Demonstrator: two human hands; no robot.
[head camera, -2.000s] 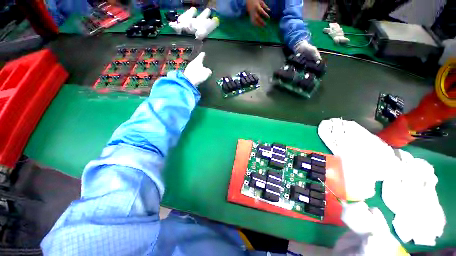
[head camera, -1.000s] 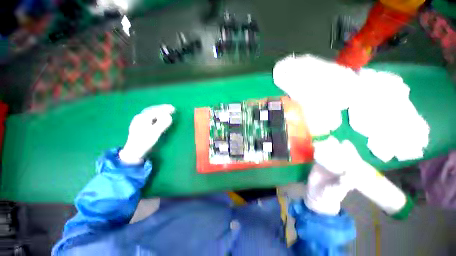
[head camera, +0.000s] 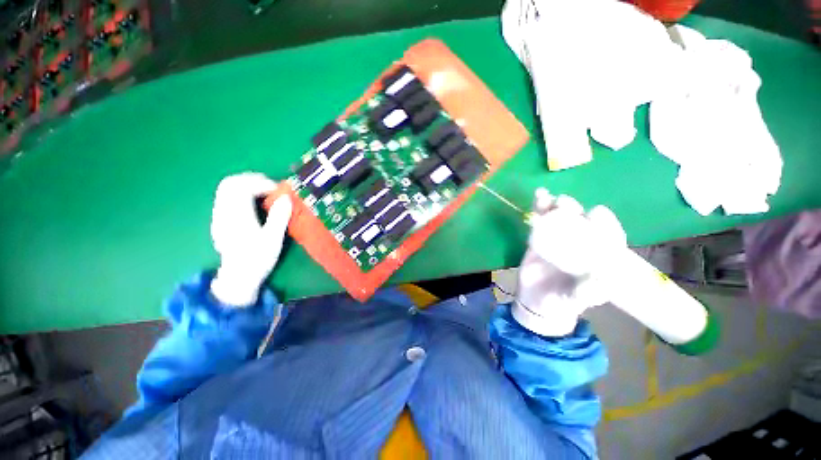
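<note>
The green circuit board (head camera: 387, 166) with black blocks lies on the orange-red support pad (head camera: 482, 99), both turned diagonally on the green mat. White lines show between blocks in the left and lower groups. My left hand (head camera: 248, 235), in a white glove, grips the pad's left corner, thumb on top; the fingers beneath are partly hidden. My right hand (head camera: 567, 260), gloved, holds the glue syringe (head camera: 662, 305), its green cap to the lower right. The needle (head camera: 506, 201) points up-left, its tip at or just over the board's right corner; contact cannot be told.
White cloths (head camera: 621, 76) lie heaped at the mat's back right, with a pale tube (head camera: 565, 135) beside them. A tray of small boards (head camera: 67, 58) is at the upper left. The dark conveyor (head camera: 297, 27) runs behind the mat. A purple sleeve (head camera: 792, 265) shows at the right edge.
The pad and board have turned diagonally. My left hand has come from the conveyor, over the mat, to grip the pad's corner. The needle now shows at the board's right corner.
</note>
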